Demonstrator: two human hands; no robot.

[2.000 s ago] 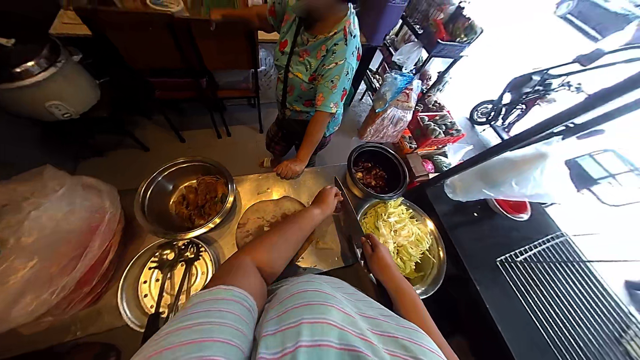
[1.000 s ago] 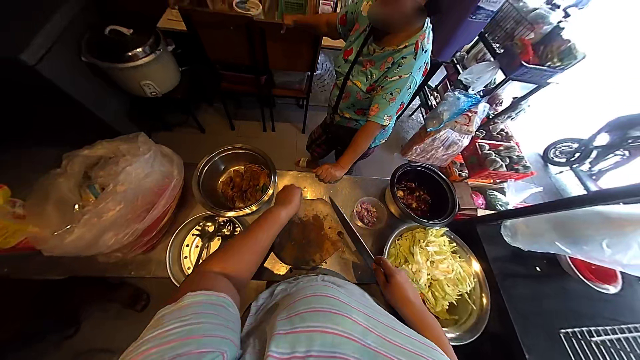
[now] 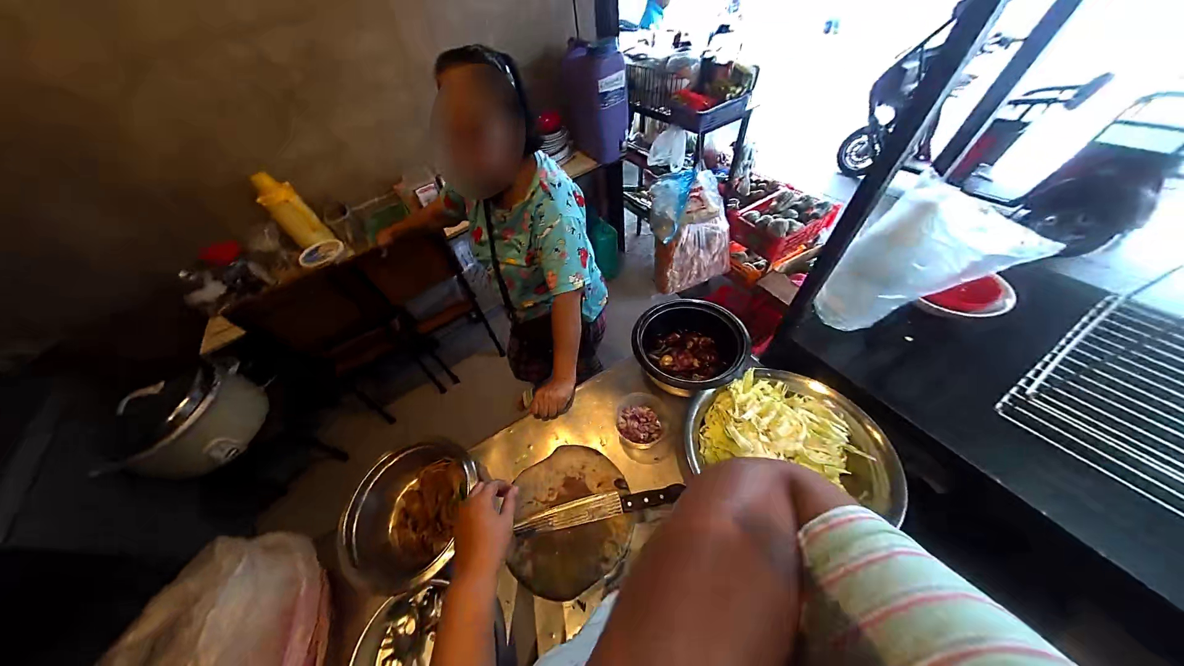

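Note:
My left hand is at the right rim of a steel bowl holding brown meat pieces; whether its fingers grip the rim is unclear. A knife with a dark riveted handle lies across a round wooden chopping board, its blade tip close to my left hand. My right arm is bent large across the lower middle, and its hand does not show. Behind the board stand a small clear container of chopped purplish pieces and a dark pot with reddish-brown food. Shredded cabbage fills a wide steel basin to the right.
Across the steel table a person rests one hand on its far edge. A plastic bag bulges at the lower left beside a steel bowl of utensils. To the right, a wire rack lies on a black counter.
The knife, in my right hand one second ago, now lies on the board. My right arm has bent up, its hand out of sight. My left hand has moved from the board to the meat bowl's rim.

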